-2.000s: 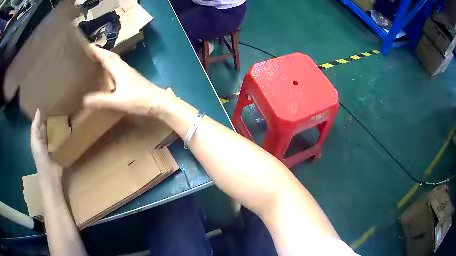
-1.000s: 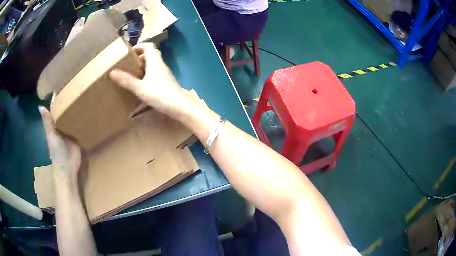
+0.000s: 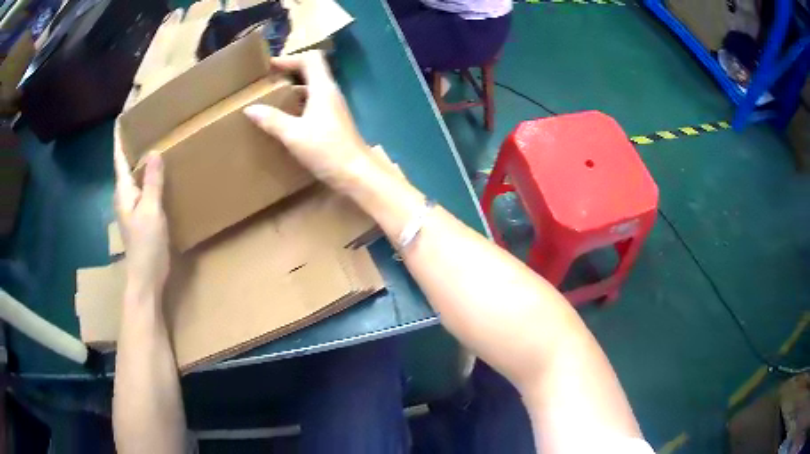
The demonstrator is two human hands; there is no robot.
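Observation:
A part-folded brown mailer box (image 3: 226, 168) is held tilted above a stack of flat box blanks (image 3: 258, 297) at the table edge. A long narrow panel (image 3: 195, 89) stands up along its far side. My left hand (image 3: 145, 213) grips the box's left end, thumb on the near face. My right hand (image 3: 311, 120) grips its upper right corner, thumb on the near face and fingers behind. The inside of the box is mostly hidden.
Beyond the box on the green table (image 3: 355, 80) lie more blanks (image 3: 315, 22), a black strap-like item (image 3: 266, 27) and a dark case (image 3: 89, 66). A red stool (image 3: 582, 177) stands right. A person (image 3: 453, 35) sits beyond the table's right edge.
The box has turned and tilted so its broad face shows towards me. The rounded flap seen raised a second ago no longer shows; a straight-edged panel stands there. The view has shifted left.

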